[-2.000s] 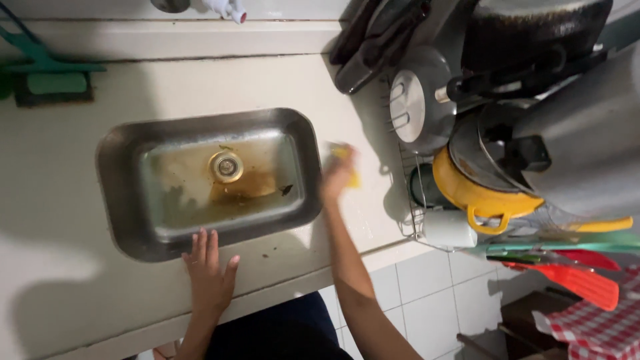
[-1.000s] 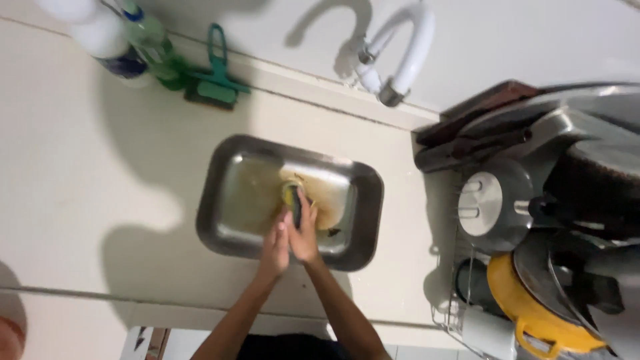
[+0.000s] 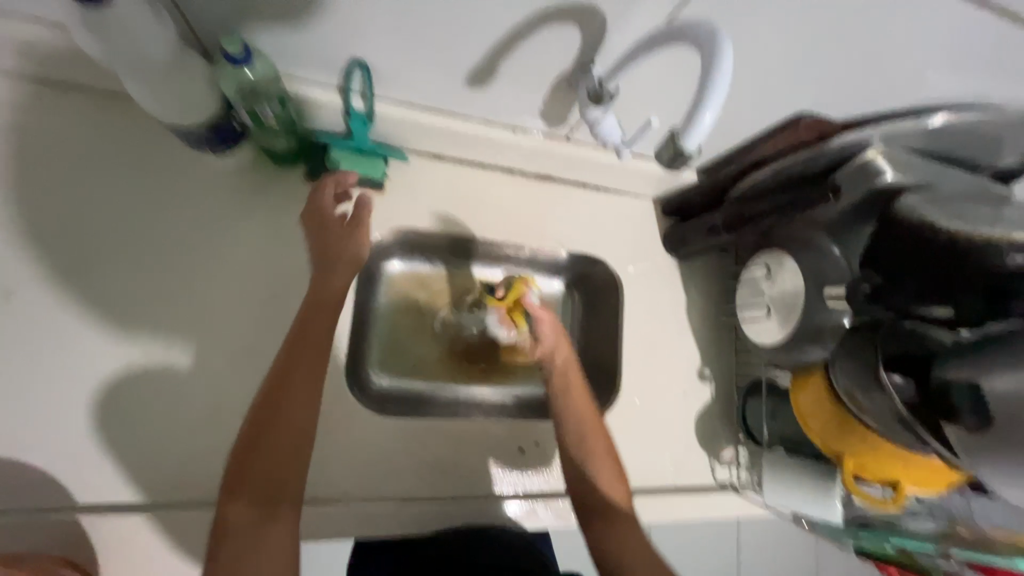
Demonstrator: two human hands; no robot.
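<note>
My right hand (image 3: 544, 324) is down inside the stainless steel sink (image 3: 596, 336), closed on a yellow sponge (image 3: 520, 300) with some white foam about it. Shallow brownish water (image 3: 416, 344) covers the basin floor. Up and to the left, my left hand (image 3: 338, 228) is at the front of a green block (image 3: 358, 166) that lies on a teal holder or squeegee (image 3: 360, 132) by the backsplash. Its fingertips are at the block's near edge; whether they grip it cannot be told.
A green bottle (image 3: 264, 108) and a white bottle (image 3: 160, 72) stand at the back left. A white faucet (image 3: 708, 80) curves above the sink's back right. On the right, a wire dish rack (image 3: 736, 472) holds dark pans, a lidded pot (image 3: 772, 296) and a yellow pot (image 3: 864, 432).
My hands were together over the sink a second ago; my left hand has since moved up and left to the green block. Earlier still, my right hand was on the counter right of the sink.
</note>
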